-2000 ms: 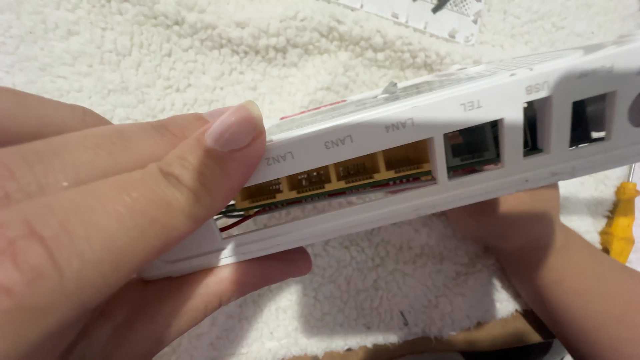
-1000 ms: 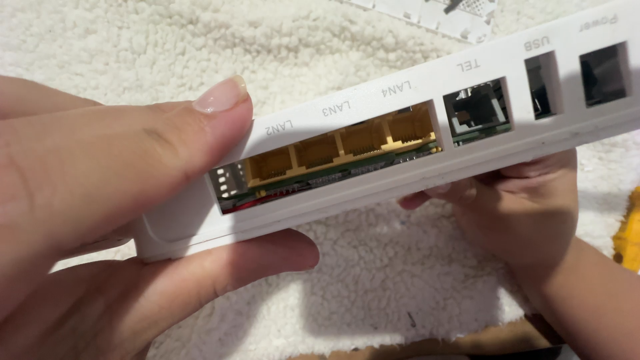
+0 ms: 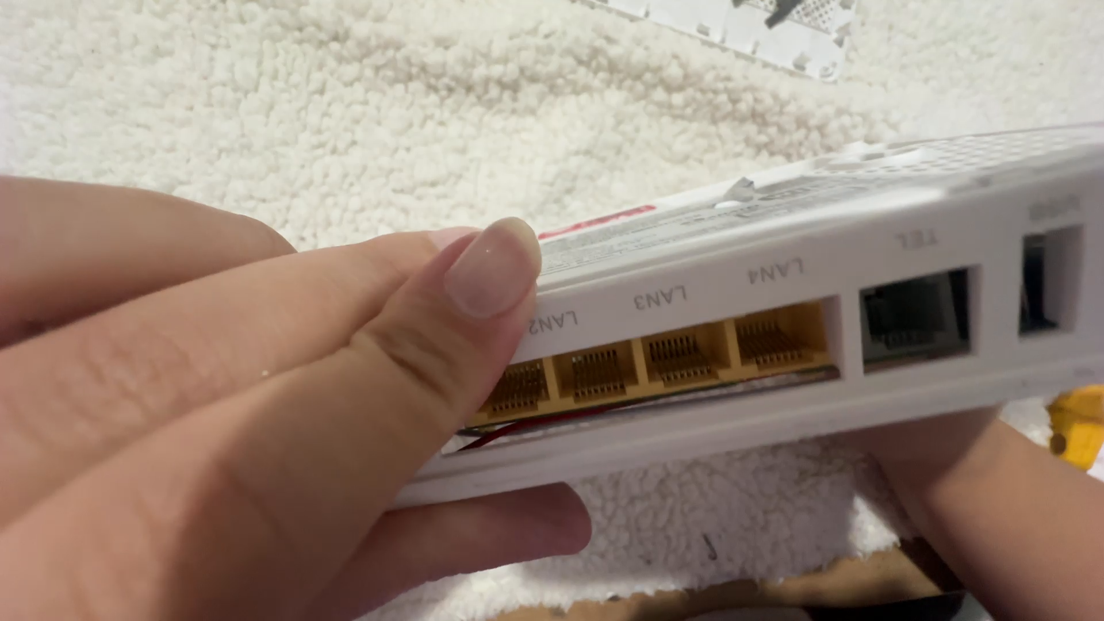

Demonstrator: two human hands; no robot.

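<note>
A white plastic router housing (image 3: 750, 423) tilts across the view, its port side facing me and its labels upside down. My left hand (image 3: 285, 388) grips its left end, thumb over the port edge and a finger underneath. Yellow LAN ports (image 3: 681, 355) show in the long opening, with a red wire (image 3: 552, 418) along their lower edge. To their right are a dark TEL port (image 3: 918, 319) and a USB opening (image 3: 1048, 280). My right hand (image 3: 940, 457) is behind and below the right part of the housing; its fingers are hidden.
A fleecy white blanket (image 3: 345, 103) lies beneath. A white perforated plastic panel (image 3: 716, 30) rests on it at the top. A yellow object (image 3: 1078, 423) is at the right edge. Brown material (image 3: 750, 595) and something dark show at the bottom, near a small dark curved piece (image 3: 709, 546).
The housing has tilted so that more of its labelled, vented face shows than one second ago. The yellow ports sit higher in their opening, and a red wire shows below them. My left hand keeps its grip.
</note>
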